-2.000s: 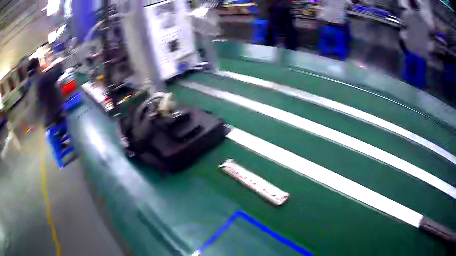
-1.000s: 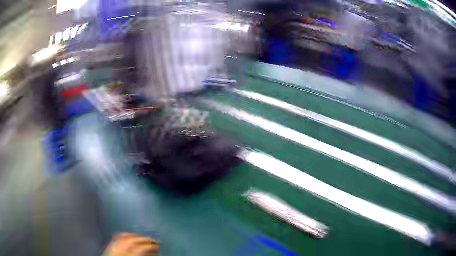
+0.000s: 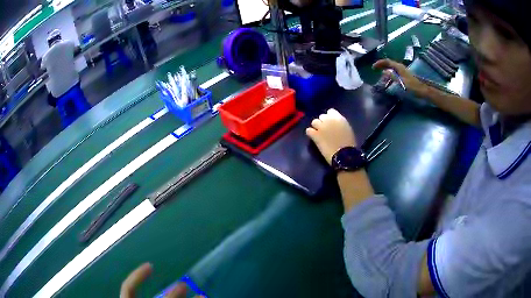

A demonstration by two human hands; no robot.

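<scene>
Two fingertips of what looks like my left hand (image 3: 137, 281) show at the bottom left, apart from each other. The rest of the hand is cut off, and whether it holds anything cannot be seen. My right hand is not in view. A long narrow grey strip housing (image 3: 189, 176) lies in line with the nearest white belt stripe. A shorter dark strip (image 3: 109, 212) lies on the green belt left of it, between two stripes. Neither strip is touched by a hand.
A neighbour (image 3: 466, 233) with a black watch sits at the right, forearm over a black tray (image 3: 279, 166), the other hand holding a thin stick. A red parts bin (image 3: 256, 113) stands on the tray. A blue basket (image 3: 195, 109) of white pieces and a purple-rimmed round thing (image 3: 244, 52) stand beyond.
The view has swung round to the neighbour, tray and red bin. The black fixture and pale strip are out of view. My hand, absent at first, then blurred at the bottom, now shows two fingertips.
</scene>
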